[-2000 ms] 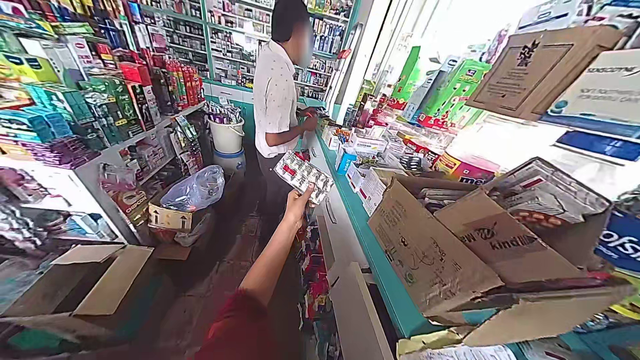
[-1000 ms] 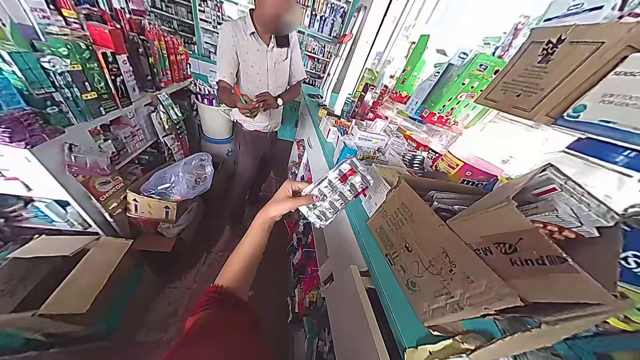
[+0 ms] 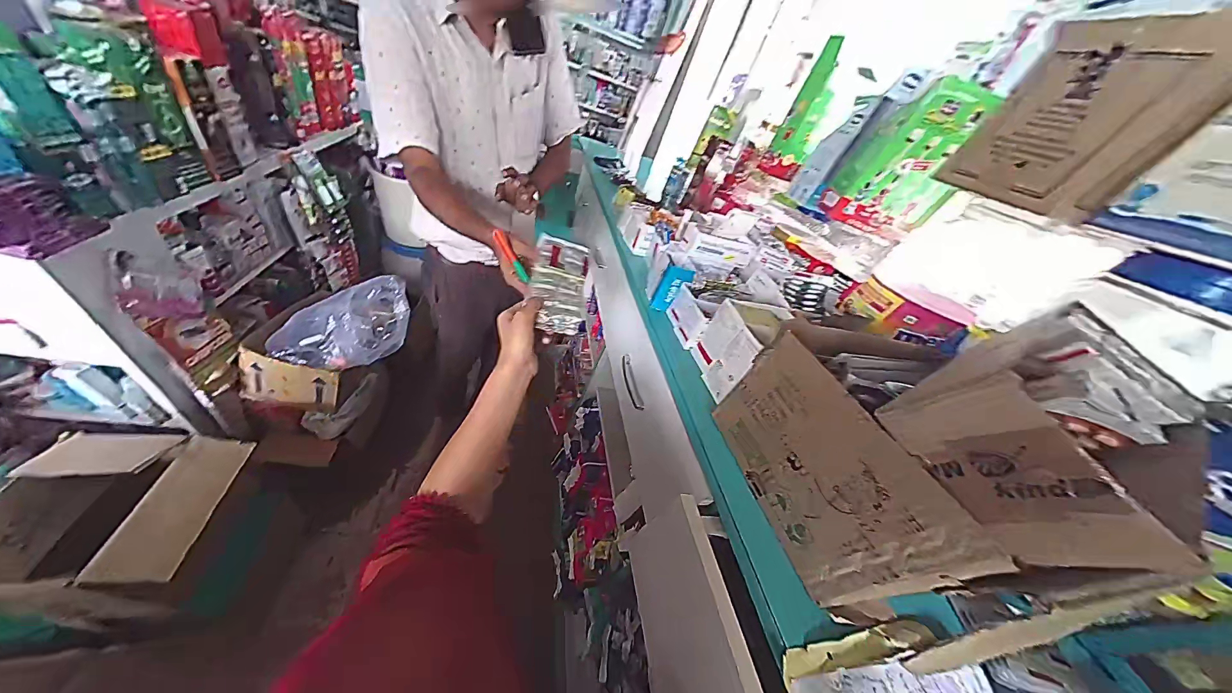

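Observation:
My left hand point(image 3: 520, 332), below a dark red sleeve, reaches forward with its fingers closed on the lower left edge of silvery blister packs of tablets point(image 3: 560, 298). A person in a white patterned shirt point(image 3: 472, 125) stands in front of me. Their one hand point(image 3: 517, 262), with an orange and green pen point(image 3: 510, 256) in it, is at the left edge of the packs; whether it grips them is unclear. The person's other hand point(image 3: 520, 191) is held before the waist. My right hand is out of view.
A teal-edged counter point(image 3: 664, 356) runs along the right, bearing medicine boxes and an open cardboard carton point(image 3: 847, 472). A drawer or door point(image 3: 688, 587) juts out below it. Cartons point(image 3: 164, 520) and a plastic bag point(image 3: 342, 322) lie left, by stocked shelves point(image 3: 207, 192).
The person has turned toward me and come closer, and their pen hand has moved out to the blister packs. My left hand still holds the packs.

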